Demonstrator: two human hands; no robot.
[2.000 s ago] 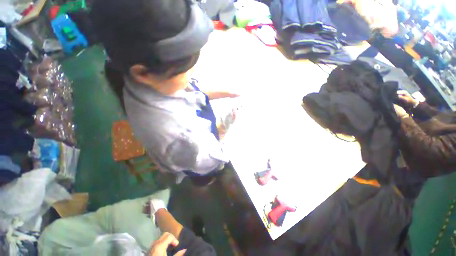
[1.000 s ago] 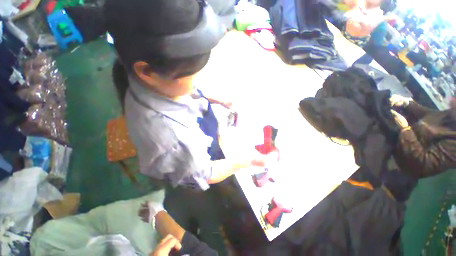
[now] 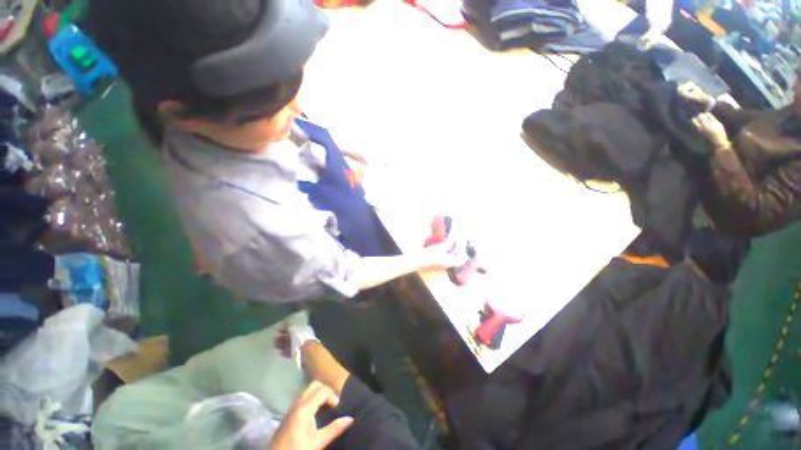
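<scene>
A large pale green bag or cloth (image 3: pixel 198 373) lies at the lower left, with crinkled clear plastic (image 3: pixel 230 422) on its lower part. My right hand (image 3: pixel 299 341), in a white glove with fingertips showing, is at the green material's upper right edge. It is small and blurred, so I cannot tell if it grips the edge. A dark sleeve covers my right forearm. My left hand (image 3: pixel 307 424) is bare and cut off by the bottom edge. Its thumb and fingers are apart, with nothing visible between them.
A coworker in grey (image 3: pixel 255 211) stands at a pale table (image 3: pixel 474 149) ahead, one hand at red pistol-shaped pieces (image 3: pixel 465 271). Another red piece (image 3: pixel 496 325) lies near the table corner. Dark garments (image 3: pixel 606 123) lie at the right, where another person's hands (image 3: pixel 707 114) show.
The view has shifted. The coworker's hand has come to the red pieces since the oldest frame. My left hand shows more, with thumb and fingers spread wider; my right hand stays at the green edge.
</scene>
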